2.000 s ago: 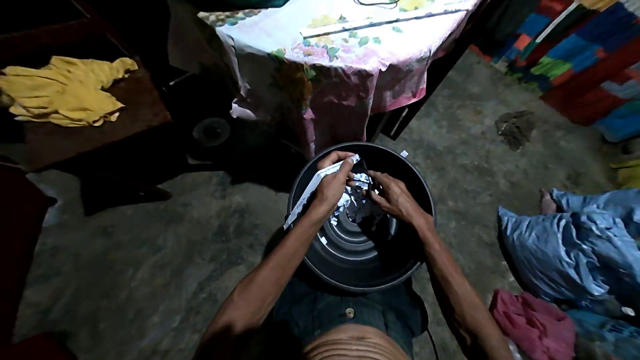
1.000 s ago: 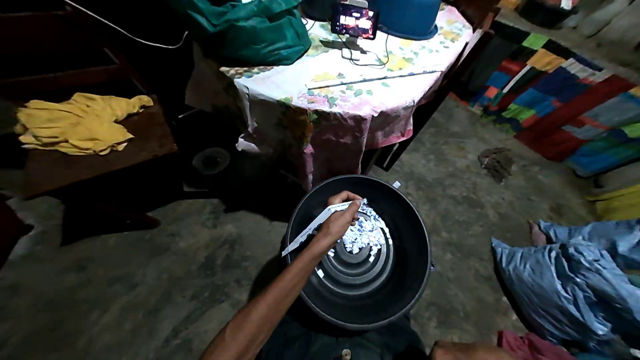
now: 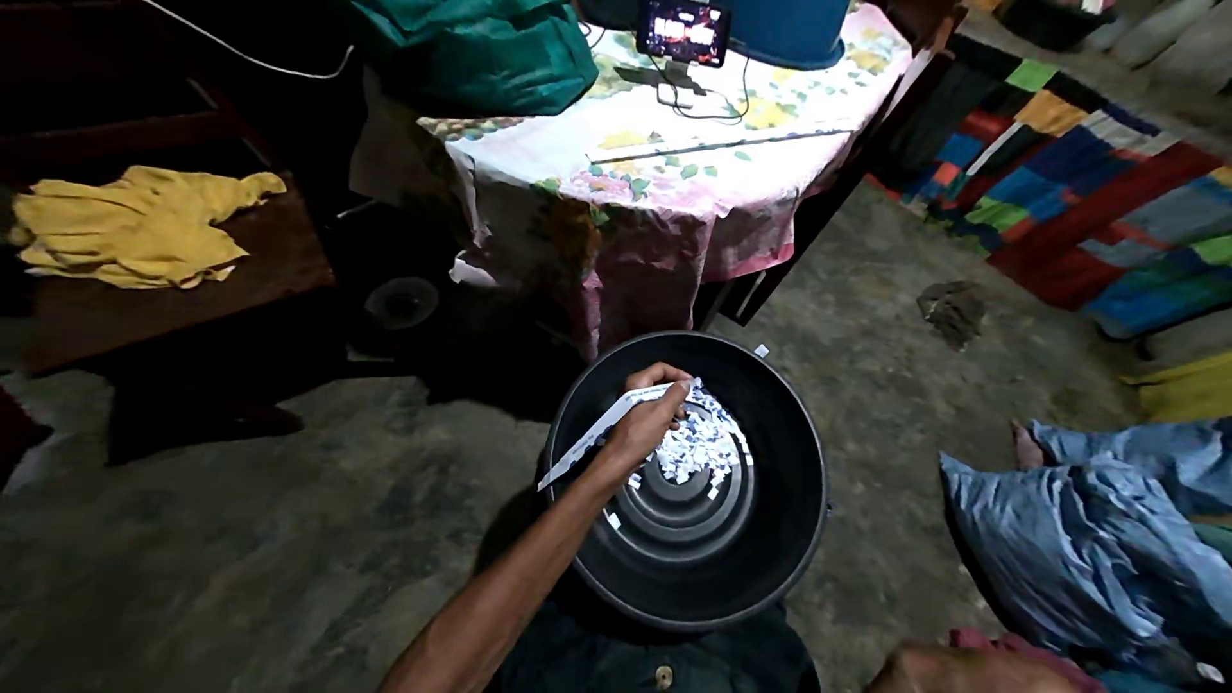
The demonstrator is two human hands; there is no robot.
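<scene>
My left hand (image 3: 654, 414) is closed on a long folded strip of white paper (image 3: 595, 435), above the inside of a round black tub (image 3: 784, 558). The strip slants down to the left across the tub's rim. Many small white and bluish paper pieces (image 3: 707, 445) lie on the ringed bottom, below and right of the hand. A few pieces lie apart from the heap. My right hand (image 3: 972, 671) is only partly in view at the bottom right edge, away from the tub and near a dark pink cloth (image 3: 1035, 654); its fingers are hidden.
Ahead stands a table with a flowered cloth (image 3: 664, 173), bearing a green bag (image 3: 481, 58), a lit phone (image 3: 683, 31) with a cable, and a blue container (image 3: 789, 29). A yellow cloth (image 3: 135, 226) lies on a wooden surface at left. Grey-blue sacks (image 3: 1078, 539) lie at right.
My right hand was inside the tub beside the left hand two seconds ago; it has left the tub toward the lower right. My left hand still holds the strip. The view has shifted to show more of the table.
</scene>
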